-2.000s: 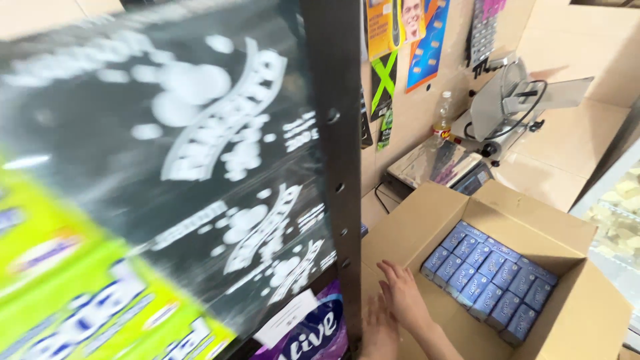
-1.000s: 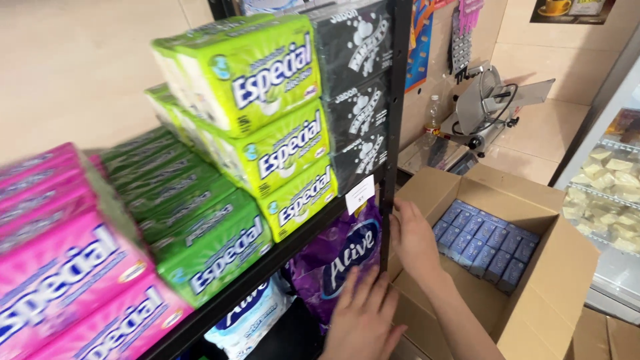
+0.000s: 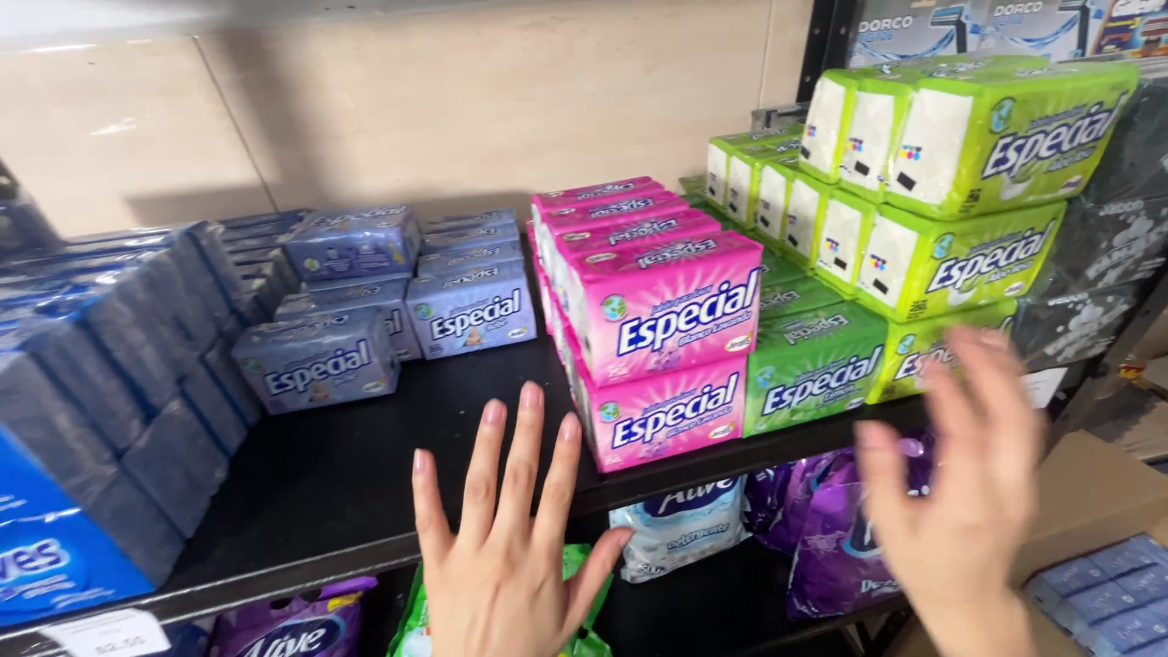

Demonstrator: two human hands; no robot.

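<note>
My left hand (image 3: 506,547), palm down with fingers spread, is empty at the shelf's front edge, left of the pink Especial soap packs (image 3: 671,347). My right hand (image 3: 958,493), also empty and slightly blurred, hovers before the dark green (image 3: 817,374) and lime green Especial soap packs (image 3: 976,255). The pink packs are stacked two high, the lime ones three high. Light blue Especial packs (image 3: 470,310) stand further left on the black shelf (image 3: 438,447), one set forward (image 3: 319,360). At the bottom right, an open cardboard box (image 3: 1077,493) holds rows of small blue packs (image 3: 1104,584).
Blue-wrapped bars (image 3: 119,365) fill the shelf's left end. Black soap packs (image 3: 1086,246) stand by the right upright. Below are Alive detergent bags, one white (image 3: 680,529) and one purple (image 3: 830,547). A price tag (image 3: 105,634) hangs at the front edge, and razor packs (image 3: 912,32) hang above.
The view has swung left along the shelf, bringing the light blue packs into sight. Both hands have moved from beside the cardboard box and purple bag to in front of the soap shelf.
</note>
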